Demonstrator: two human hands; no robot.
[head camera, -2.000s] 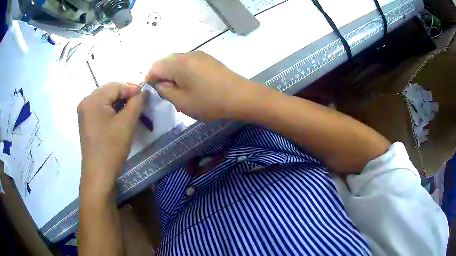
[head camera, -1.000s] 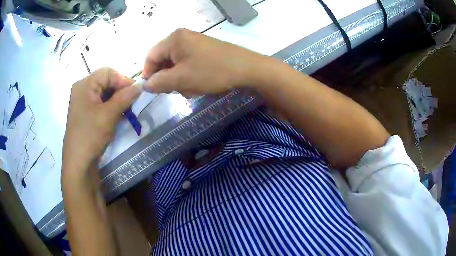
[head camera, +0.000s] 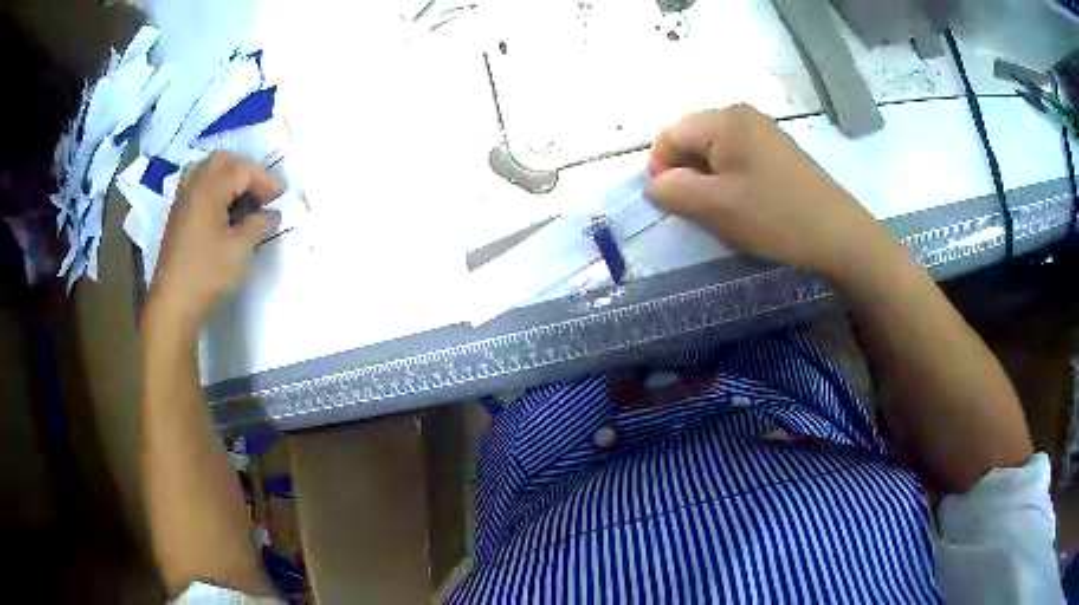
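Note:
My right hand (head camera: 757, 183) pinches the upper right end of a thin white piece (head camera: 556, 270), which slants down-left across the bed near the front edge. A small dark blue strip (head camera: 608, 254) lies on or against it. A narrow grey strip (head camera: 511, 242) lies beside its left part. My left hand (head camera: 213, 231) is at the near side of the blue-and-white cut pieces (head camera: 243, 112). Its thumb and fingertip are apart, with nothing visible between them. The palm side is hidden.
A curved metal piece (head camera: 523, 171) lies on the bed at centre. A long grey strip (head camera: 828, 71) lies behind my right hand. Black cords (head camera: 984, 130) cross the table's right side. A green-handled tool (head camera: 1041, 95) is at far right. The measuring tape (head camera: 473, 360) runs along the front edge.
My hands were together at the white piece and have separated. My left hand has let go and moved left to the cut pieces. The view has turned left, showing more of the pile.

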